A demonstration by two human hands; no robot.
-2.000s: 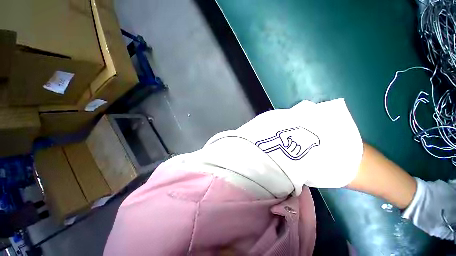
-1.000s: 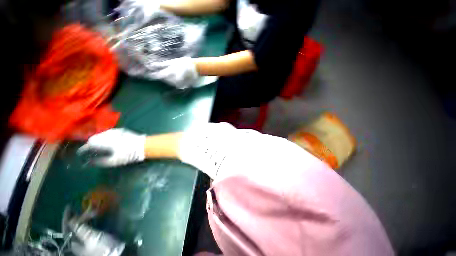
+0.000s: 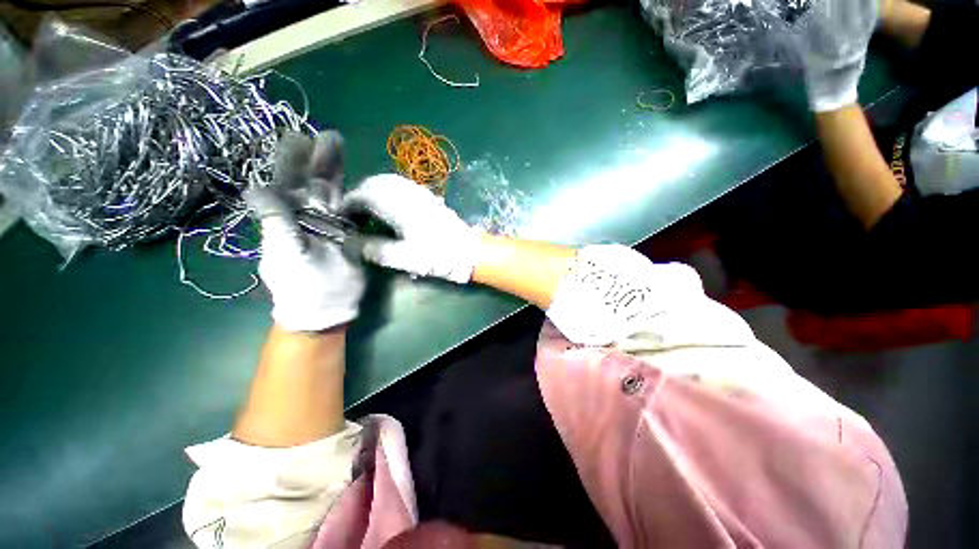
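My left hand [image 3: 309,241], in a white knit glove with grey palm and fingertips, holds a small bundle of dark and silvery cables [image 3: 325,222], palm up. My right hand [image 3: 424,231], gloved the same, meets it from the right, its fingers curled at the bundle's right end; the fingertips are blurred and partly hidden. A tangled heap of thin grey-silver cables [image 3: 150,150] spills from a clear poly bag [image 3: 38,177] left of my hands. A loose pile of tan-orange rubber bands [image 3: 421,157] lies just beyond my right hand.
The green bench top [image 3: 140,354] has a pale raised edge [image 3: 333,32] at the back. A red plastic bag [image 3: 521,32] and a loose pale strand [image 3: 438,67] lie there. At upper right, a neighbouring worker's gloved hand [image 3: 837,54] is on another clear bag [image 3: 714,48].
The view has swung back onto the bench and cable heap. My right hand, earlier beside the red bag, has come to my left hand, and both are now at the cable bundle.
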